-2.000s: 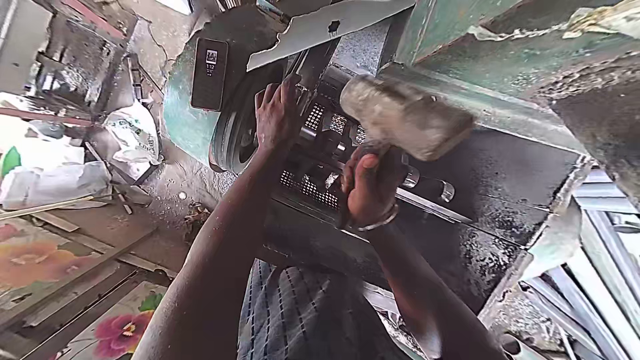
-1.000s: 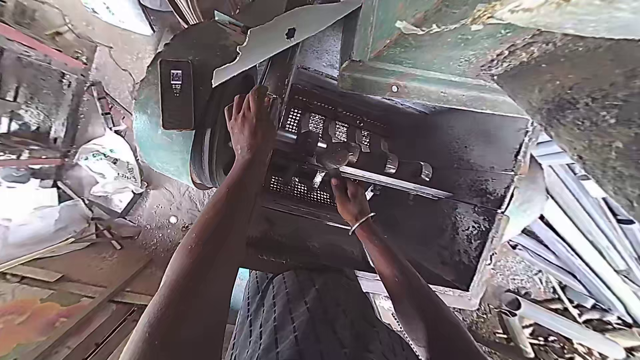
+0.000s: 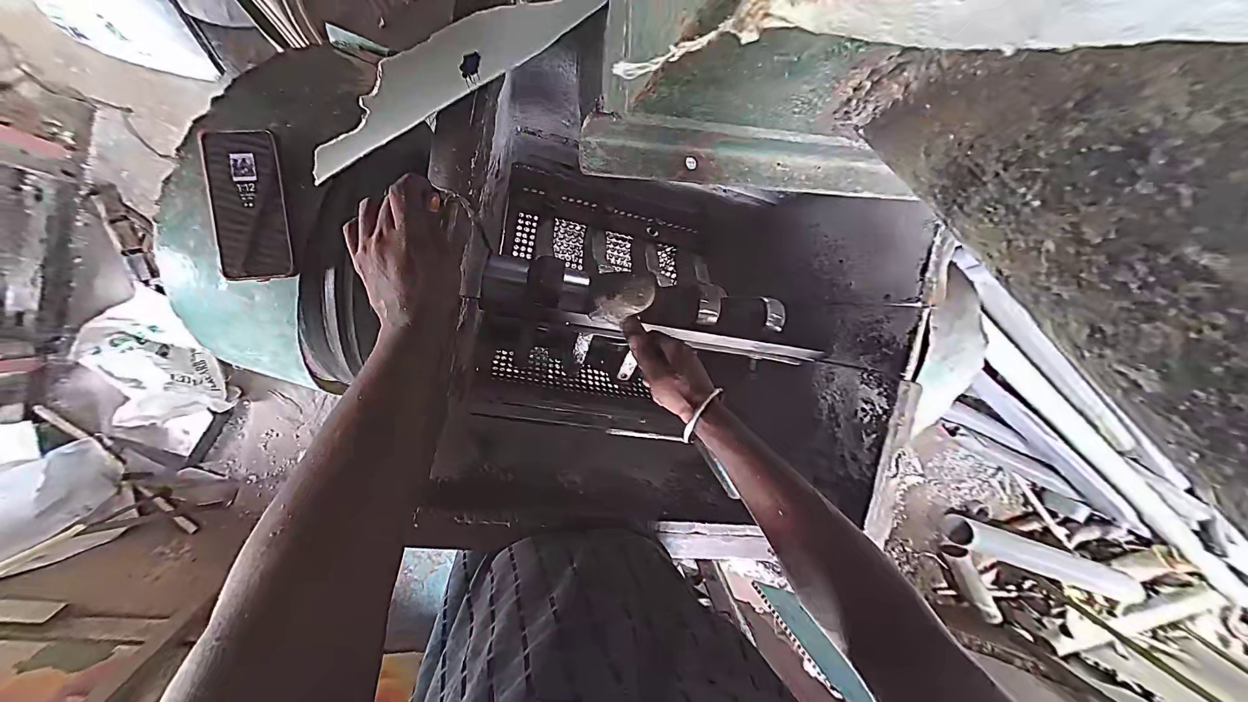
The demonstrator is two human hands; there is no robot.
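An open metal machine housing (image 3: 585, 483) holds a shaft (image 3: 507, 283) with curved metal blades, above perforated screens (image 3: 619, 251). My right hand (image 3: 673, 366) grips a hammer close to its head (image 3: 624, 295), which is down at the shaft. Its handle runs back under my wrist. My left hand (image 3: 405, 258) lies over the housing's left wall, beside a dark pulley wheel (image 3: 336, 336), fingers bent and spread; whatever is under the palm is hidden.
A phone (image 3: 248, 205) lies on the green metal cover at left. A torn-edged pale sheet strip (image 3: 458, 73) crosses the top. Metal bars and pipes (image 3: 1053, 561) lie at right, a white plastic bag (image 3: 156, 361) at left. A rough panel (image 3: 1072, 195) overhangs the upper right.
The hammer, raised and blurred above the shaft two seconds ago, is now down at the shaft in my right hand. My left hand stays near the housing's left wall.
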